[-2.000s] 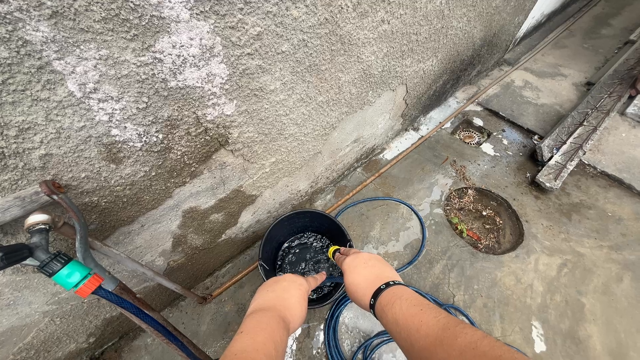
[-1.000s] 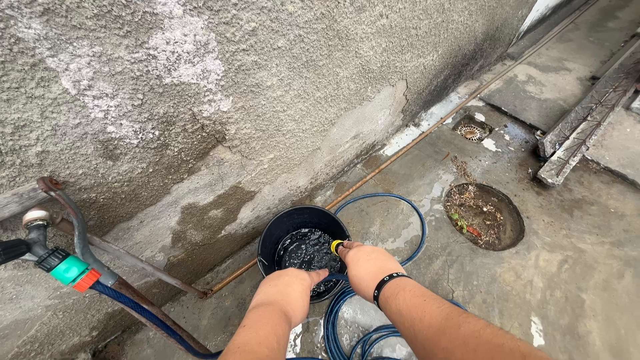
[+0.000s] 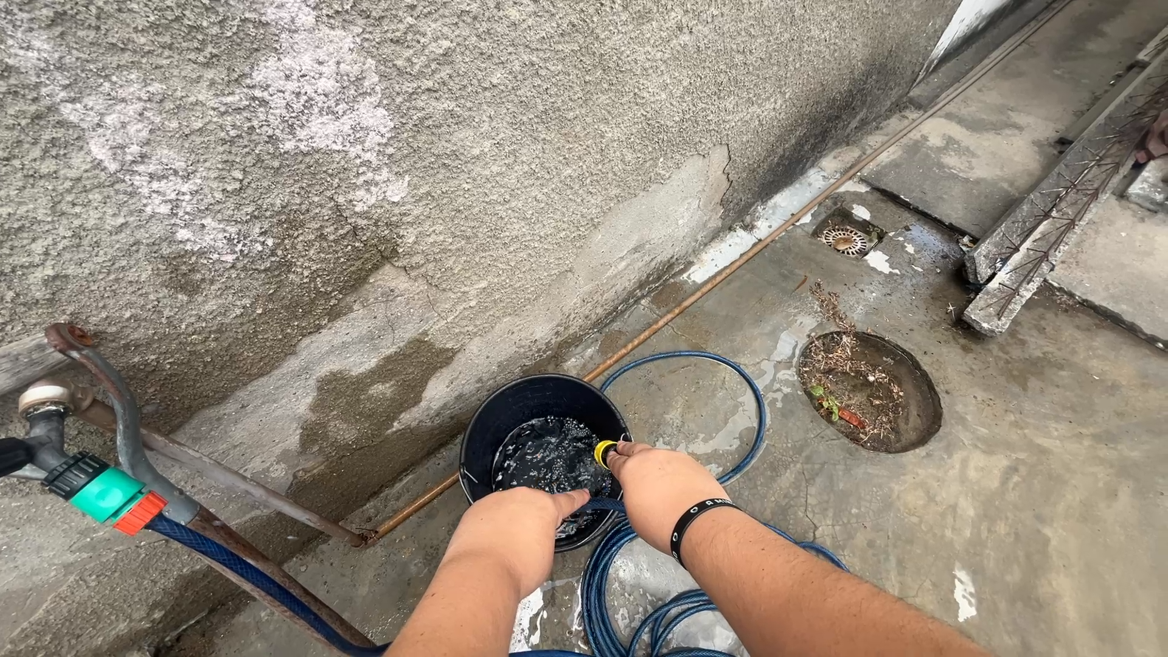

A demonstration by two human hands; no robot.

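A black plastic bucket point(image 3: 484, 415) stands on the concrete floor against the wall, with bubbling water point(image 3: 547, 453) inside. My right hand point(image 3: 664, 488) grips a hose nozzle with a yellow ring point(image 3: 603, 453) over the bucket's right rim. My left hand point(image 3: 516, 529) is at the near rim, its fingers at the blue hose point(image 3: 605, 504) just behind the nozzle; the palm side is hidden. More of the blue hose point(image 3: 598, 584) lies coiled below and right of the bucket. At the left, a green and orange hose connector point(image 3: 109, 497) joins the hose to a tap point(image 3: 46, 429).
A rusty pipe point(image 3: 712, 283) runs along the foot of the rough wall point(image 3: 511, 182). Right of the bucket are a round hole point(image 3: 899, 401) with dry leaves and a floor drain point(image 3: 846, 240). Concrete beams point(image 3: 1049, 228) lie at the upper right. A curved metal bar point(image 3: 128, 411) stands beside the tap.
My hands stay over the bucket with the nozzle, shifting only slightly. The foam on the water has changed its pattern.
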